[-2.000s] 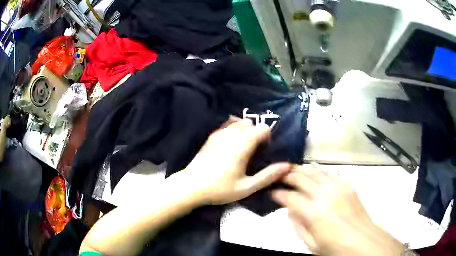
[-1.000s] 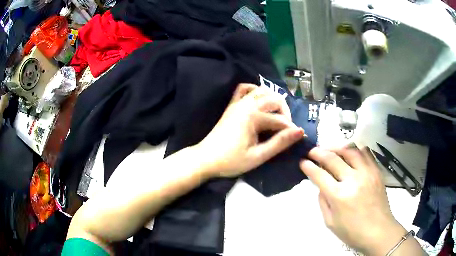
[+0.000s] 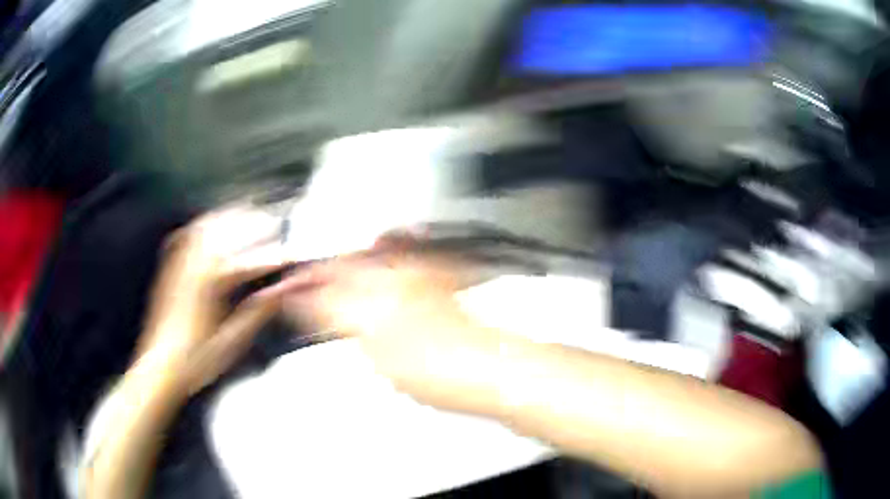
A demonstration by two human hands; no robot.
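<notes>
The view is strongly blurred. My left hand (image 3: 200,283) is at the left, its fingers bent over the black garment (image 3: 112,263). My right hand (image 3: 381,292) reaches in from the right, its fingertips close to or touching my left fingers. Dark fabric shows between the hands; whether either hand grips it cannot be told. The sewing machine head (image 3: 390,68) is above my hands. The needle and presser foot cannot be made out.
The lit blue display (image 3: 639,39) is at the top. A dark streak, perhaps the snips (image 3: 507,244), lies behind my right hand. Black fabric strips (image 3: 654,273), pale pieces (image 3: 751,292) and dark red fabric (image 3: 756,370) are at the right. Red fabric (image 3: 24,249) is at the left edge.
The view has swung to the right, so the machine and garment show further left. My hands have come together, my right forearm now crossing the lower right. The chest print no longer shows.
</notes>
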